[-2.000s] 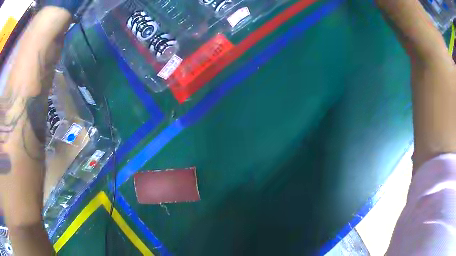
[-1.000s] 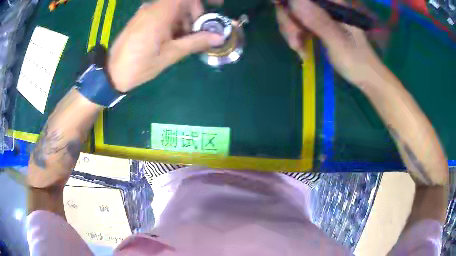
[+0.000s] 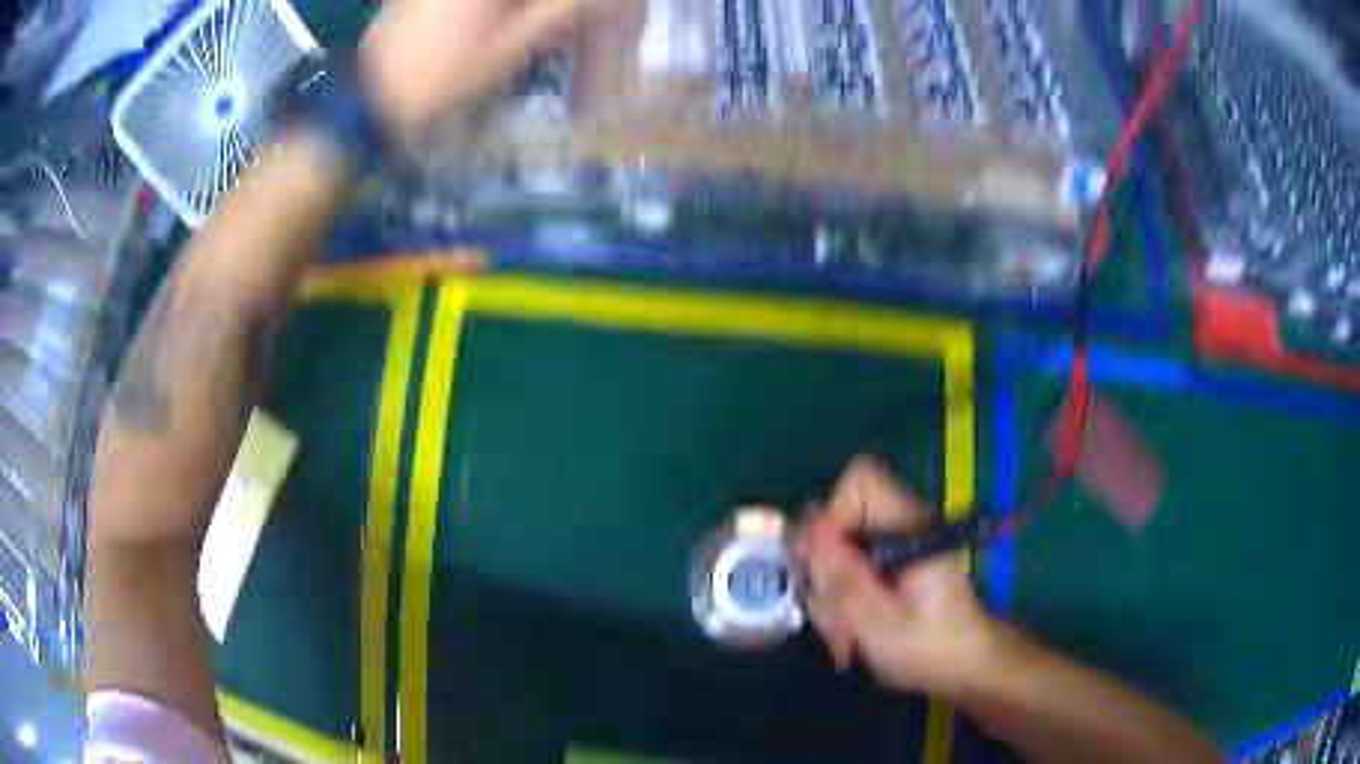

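A silver round unit (image 3: pixel 750 579) with a white ring and dark centre lies on the green mat inside the yellow rectangle. My right hand (image 3: pixel 880 590) touches its right side and holds the black test pen (image 3: pixel 940 537), whose rear joins a red lead. Whether the fingers also grip the unit is unclear. My left hand (image 3: pixel 500 52) is at the top, blurred and partly cut off, over the near left part of the tray (image 3: pixel 835 157) filled with rows of units. Its fingertips are too blurred to show whether they hold anything.
The red lead (image 3: pixel 1101 254) runs up to the top right. A white fan (image 3: pixel 221 102) stands upper left and a paper (image 3: pixel 243 523) lies at left. A dark red card (image 3: pixel 1107 463) and a red block (image 3: pixel 1241 324) are at right. Another filled tray is far right.
The view has shifted to show the trays and fan. My left hand has left the unit and reached up to the tray. My right hand with the pen has come to the unit, now on the mat.
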